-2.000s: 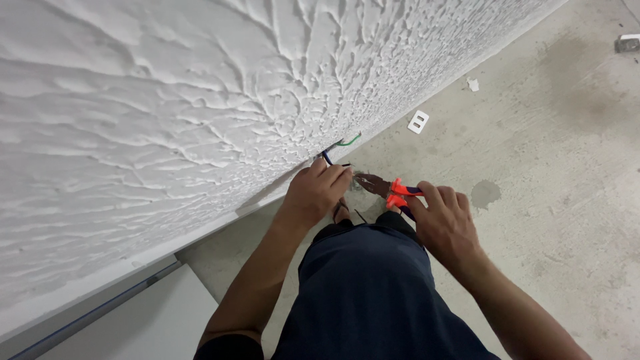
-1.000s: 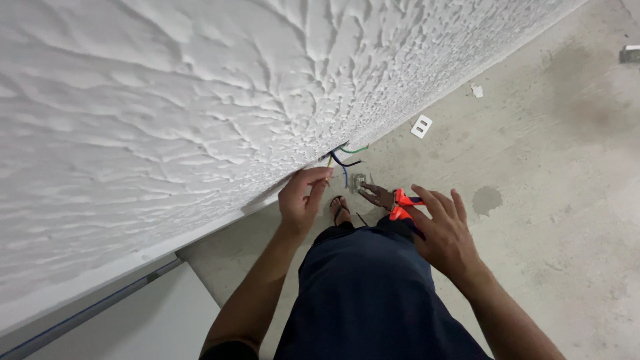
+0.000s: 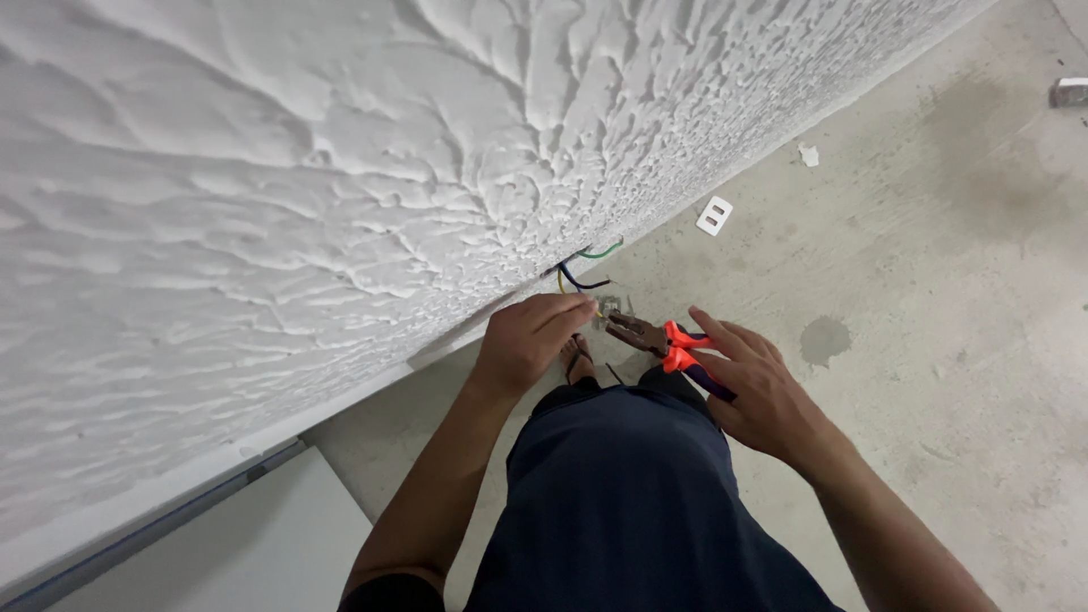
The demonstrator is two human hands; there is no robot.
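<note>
My left hand (image 3: 537, 338) pinches a yellow wire (image 3: 561, 279) that comes out of the wall, its tip showing past my fingertips. My right hand (image 3: 761, 387) holds combination pliers (image 3: 654, 338) with orange and dark blue handles. The pliers' jaws are apart, close to the tip of the yellow wire; whether they touch it I cannot tell. A dark wire (image 3: 588, 286) and a green wire (image 3: 603, 252) stick out of the same opening, above my left fingers. A blue wire is mostly hidden behind that hand.
The textured white wall (image 3: 382, 212) fills the upper left. On the concrete floor (image 3: 926, 365) lie a white faceplate (image 3: 714, 216) with two slots and a white scrap (image 3: 808, 155). A white panel (image 3: 246, 527) is at the lower left. My sandaled foot (image 3: 578, 357) is below the wires.
My left hand has gone from the dark wires to the yellow wire and moved it towards the pliers. The pliers' jaws have come up close to its tip.
</note>
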